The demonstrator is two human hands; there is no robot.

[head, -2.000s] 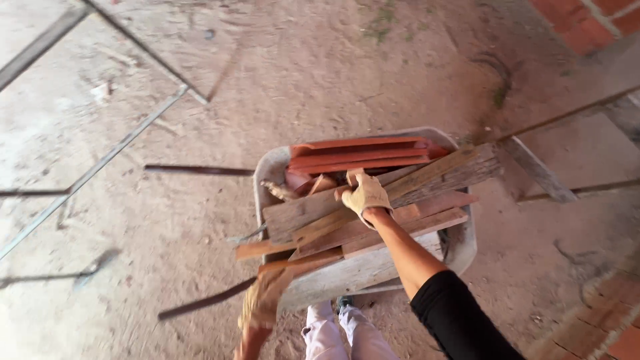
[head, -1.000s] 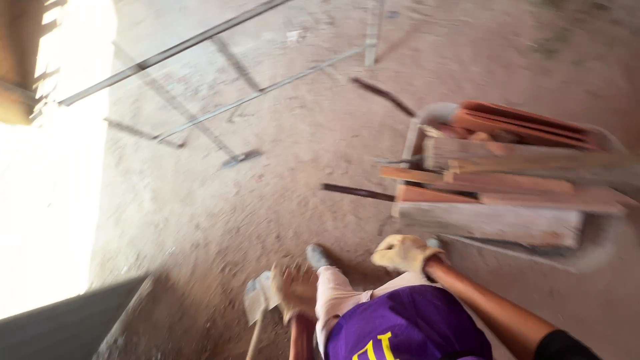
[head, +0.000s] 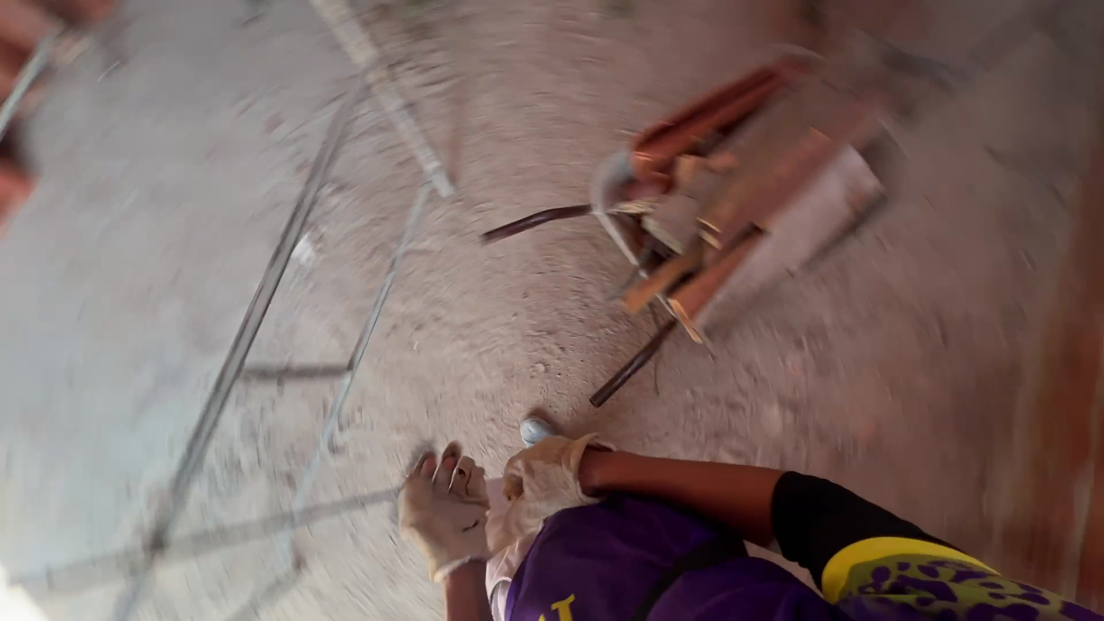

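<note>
Both hands wear worn, pale work gloves and are close together low in the view, in front of my body. My left hand [head: 446, 509] has its fingers curled, with fingertips showing at the glove's end; nothing is seen in it. Just right of it, my right hand [head: 545, 485] is bent in toward my waist, its fingers partly hidden, so its hold cannot be told. The wheelbarrow [head: 614, 226] stands up and to the right, apart from both hands, its two dark handles toward me. Wooden boards [head: 733, 259] and reddish clay tiles [head: 711, 112] fill it, blurred.
A metal frame of thin bars [head: 259, 310] stands on the dirt floor [head: 509, 328] to the left. Reddish blurred objects [head: 17, 164] are at the upper left edge. A shoe [head: 536, 429] shows just beyond my hands.
My right hand was on the boards in the wheelbarrow two seconds ago; now both hands are near my waist, away from it. The view has swung strongly.
</note>
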